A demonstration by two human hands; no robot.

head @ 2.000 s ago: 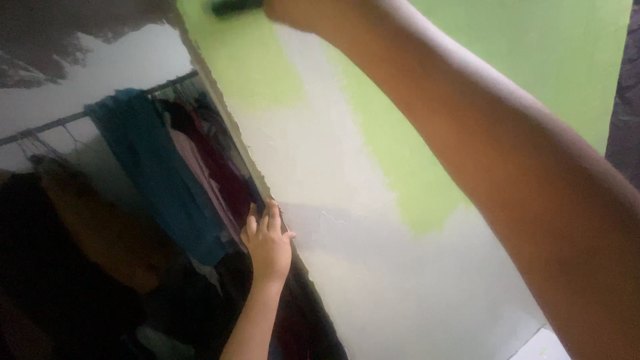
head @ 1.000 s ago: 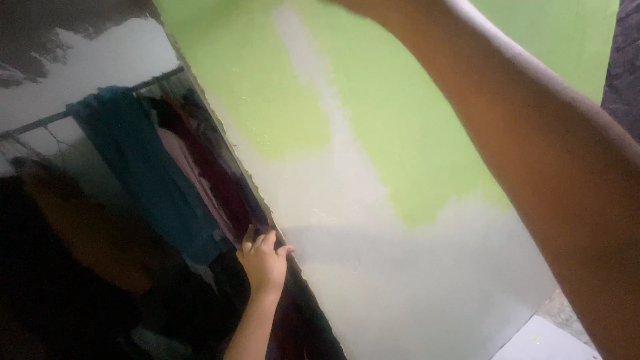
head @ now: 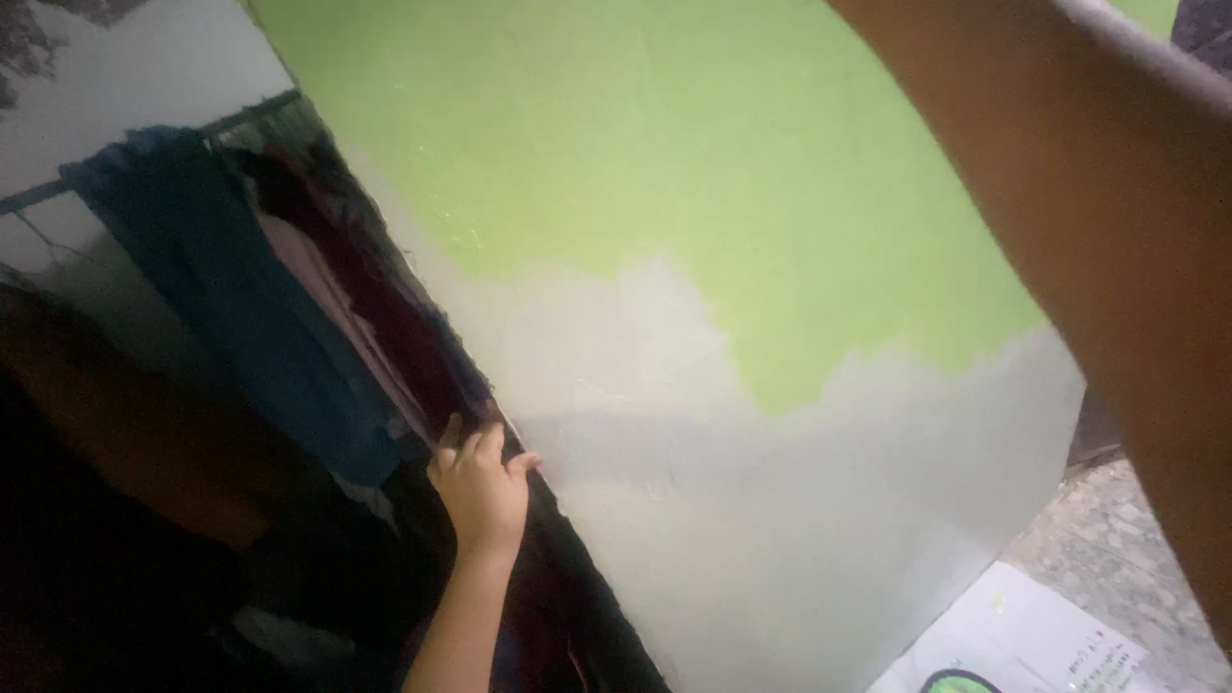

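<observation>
A wall panel (head: 674, 462) fills the middle of the head view, with light green paint (head: 674, 144) on its upper part and a whitish surface below a ragged paint edge. My left hand (head: 484, 469) rests against the panel's left edge, fingers apart and nothing visible in them. My right forearm crosses the upper right, in front of the panel; the right hand is beyond the top of the frame, so what it holds is hidden.
Left of the panel's rough edge is a dark recess where a teal cloth (head: 241, 308) and other garments hang from a rod (head: 252, 114). At the lower right, a white sheet (head: 1020, 626) bearing writing and a green picture lies on the speckled floor (head: 1107, 539).
My right hand, at the top with a dark-handled tool two seconds ago, has left view. Green paint now covers much of the pale strip and upper left area. My left hand remains at the edge.
</observation>
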